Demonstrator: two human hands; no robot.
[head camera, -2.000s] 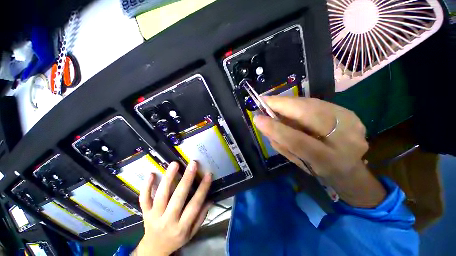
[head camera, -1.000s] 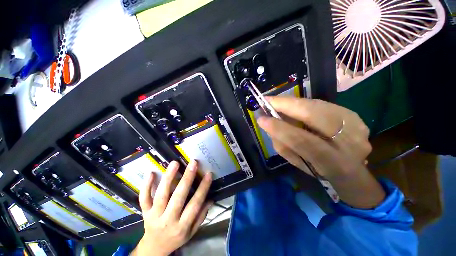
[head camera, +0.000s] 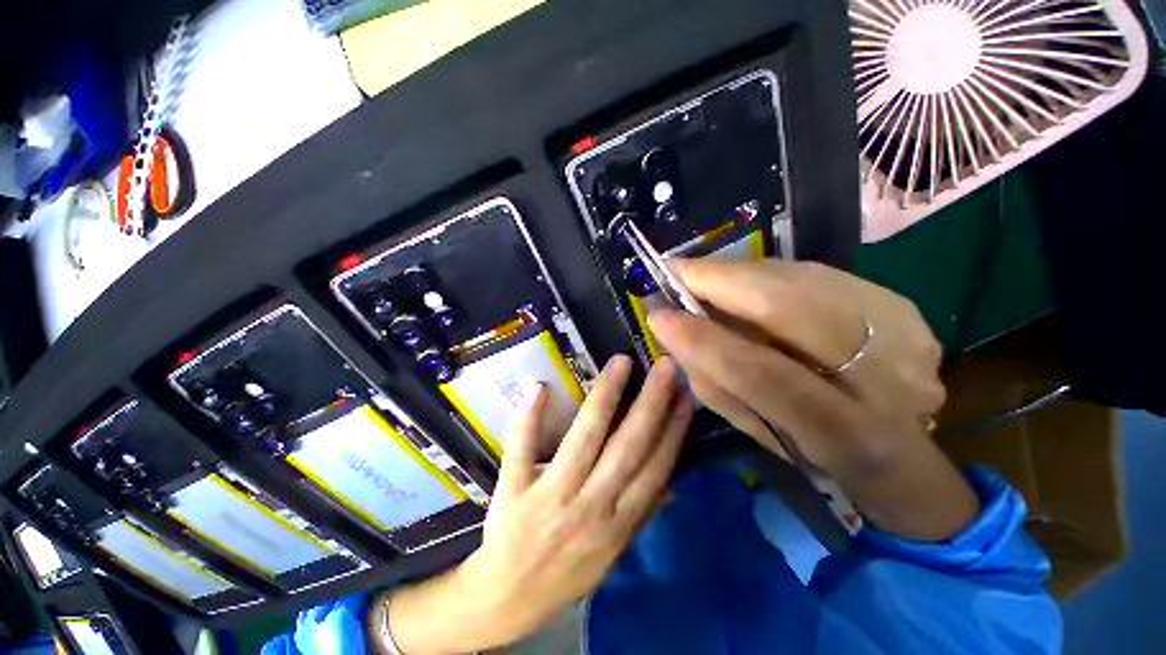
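The black foam tray (head camera: 422, 160) holds a row of several open phones. My right hand (head camera: 806, 365) holds silver tweezers (head camera: 668, 279) like a pen. The tweezer tips are at the camera modules (head camera: 639, 192) of the rightmost phone (head camera: 716, 141); whether they grip anything is too small to tell. My left hand (head camera: 575, 499) is bare, fingers spread. Its fingertips rest over the lower end of the second phone from the right (head camera: 441, 256) and the tray by the rightmost phone. My right hand hides most of the rightmost phone's battery.
A pink fan (head camera: 940, 58) stands right of the tray. Orange-handled scissors (head camera: 164, 177) lie on white paper (head camera: 275, 77) at the upper left, near a yellow-green sheet (head camera: 409, 41). A cardboard box (head camera: 1087, 493) is below at the right.
My left hand has moved right, from between the second and third phones towards the rightmost phone. My right hand keeps the tweezers at the rightmost phone's camera modules.
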